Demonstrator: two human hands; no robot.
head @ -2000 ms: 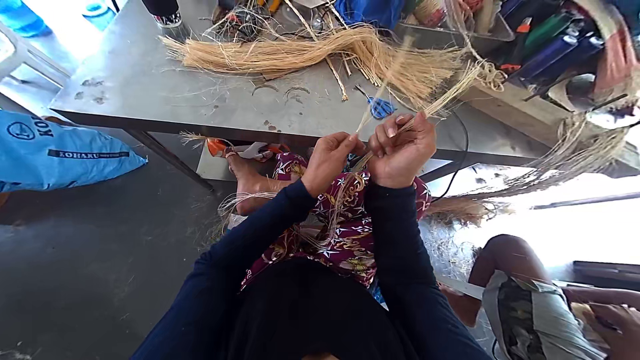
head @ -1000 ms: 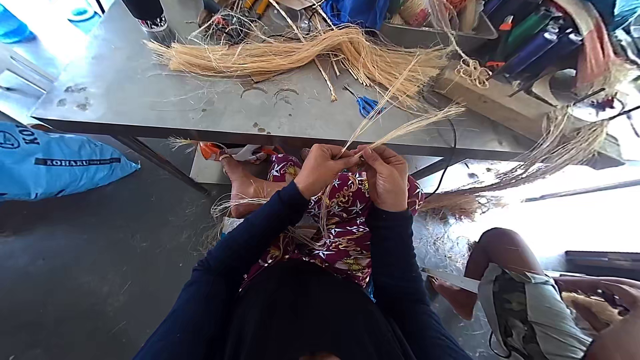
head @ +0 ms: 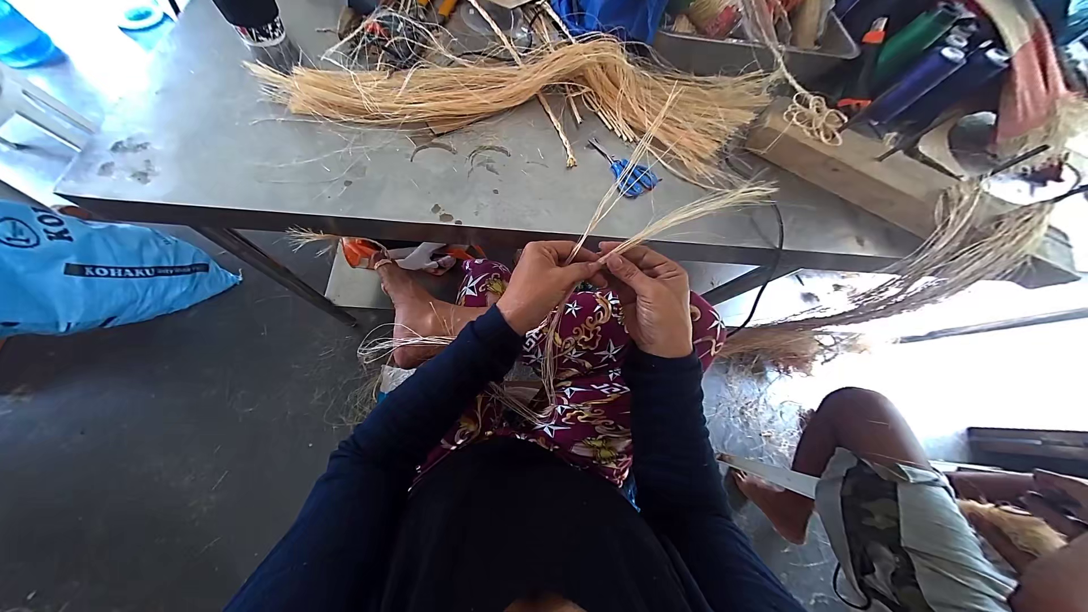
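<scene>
Over my lap, just off the table's front edge, my left hand (head: 551,282) pinches a thin strand bundle of pale plant fibre (head: 614,197); its loose ends rise toward the table. My right hand (head: 653,297), fingertips close to the left ones, grips a second fibre bundle (head: 693,218) that fans out to the upper right. Fibre tails (head: 551,348) hang below my hands onto the patterned cloth. A thick hank of straw-coloured fibre (head: 425,95) lies across the metal table (head: 255,183). Small blue-handled scissors (head: 633,178) rest in front of it. Where the two strands meet is hidden by my fingers.
A wooden block (head: 841,166), thread spools (head: 918,81) and a metal tray (head: 756,53) stand at the table's right. More fibre (head: 935,255) hangs over that end. Another person's knee (head: 863,425) is at the lower right. A blue sack (head: 110,272) lies on the left.
My hands have come down and closer together from their raised position at the table edge. The fibre ends, bunched near the right hand before, now spread in two directions.
</scene>
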